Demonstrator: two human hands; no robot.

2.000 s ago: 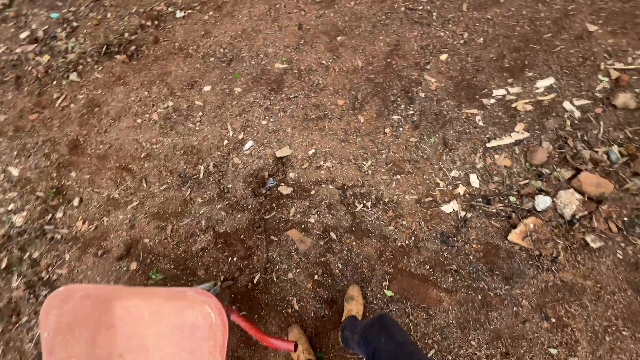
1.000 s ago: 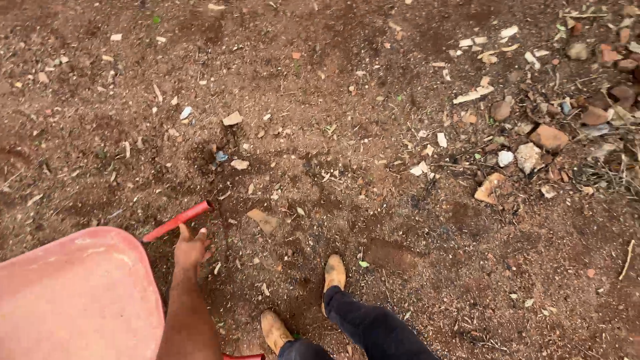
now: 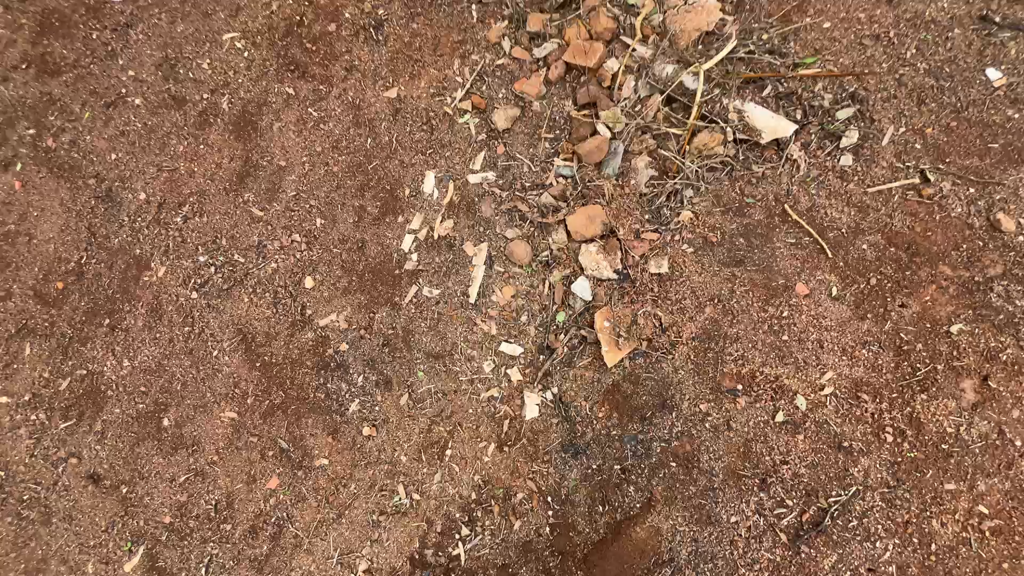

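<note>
Neither my left hand nor my right hand is in the head view at this moment, so what they hold or touch cannot be seen. Reddish-brown soil point(image 3: 240, 384) fills the view. A heap of broken stones and brick pieces point(image 3: 586, 54) lies at the upper middle, mixed with dry twigs point(image 3: 698, 96). Below it are an orange-brown stone point(image 3: 587, 222), a small white stone point(image 3: 582, 288) and a flat tan fragment point(image 3: 613, 338).
Pale wood chips point(image 3: 478, 272) are scattered left of the stones. A pale, torn-edged piece point(image 3: 766, 122) lies among the twigs at the upper right. A thin curved stick point(image 3: 808, 230) rests on the soil to the right.
The view has swung right towards the rubble. The pink wheelbarrow tray, its red handle, the boots and the hand reaching beside the handle a second ago are out of view.
</note>
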